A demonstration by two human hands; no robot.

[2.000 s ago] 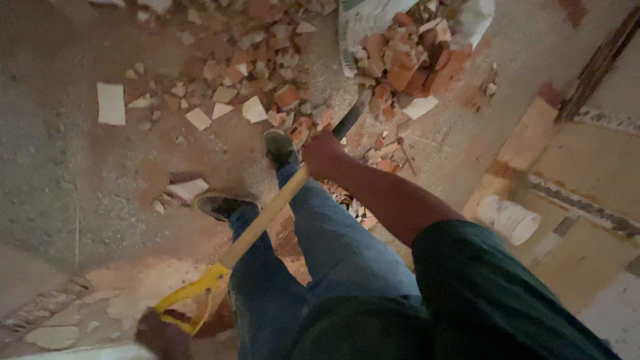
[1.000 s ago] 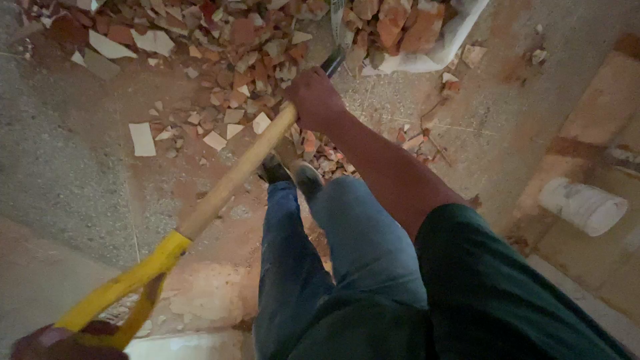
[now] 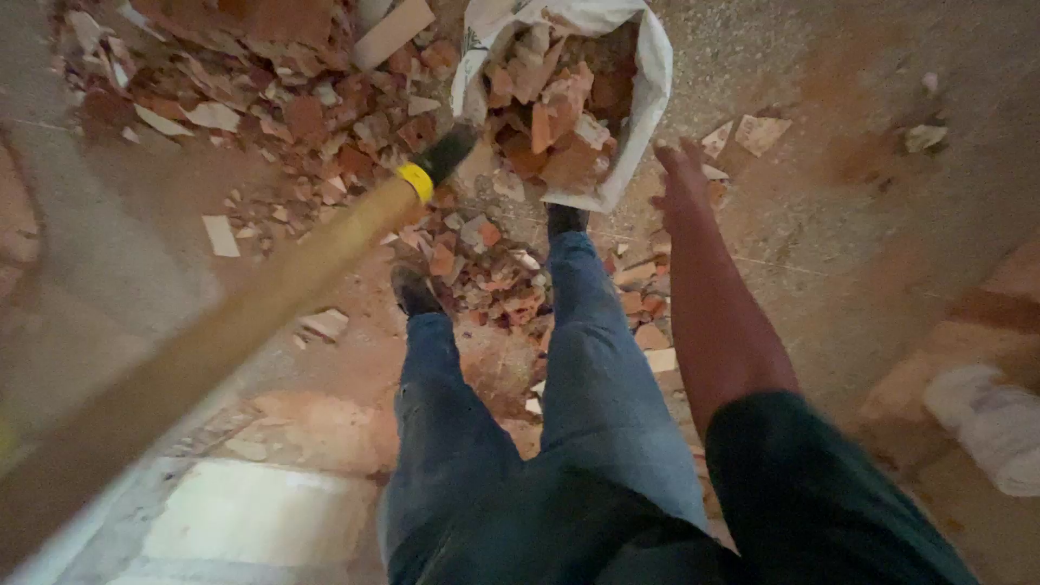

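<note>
A shovel's wooden shaft (image 3: 244, 325) runs from the lower left to a yellow collar and a dark metal socket near the sack. The shovel's blade cannot be made out. My left hand is out of view. My right hand (image 3: 678, 175) is off the shaft, beside the right rim of a white woven sack (image 3: 646, 106), its fingers apart and nothing seen in them. Broken brick and rubble (image 3: 561, 114) fill the sack's open mouth.
A heap of brick and tile rubble (image 3: 301, 114) lies left of the sack, with more rubble (image 3: 504, 284) between my feet. Loose tile shards (image 3: 764, 134) lie right of the sack. A white cylindrical object (image 3: 987, 422) is at the lower right.
My right hand has let go of the shovel shaft and moved right, to beside the sack. My feet are farther apart. The yellow handle and my left hand have left the view, which has shifted.
</note>
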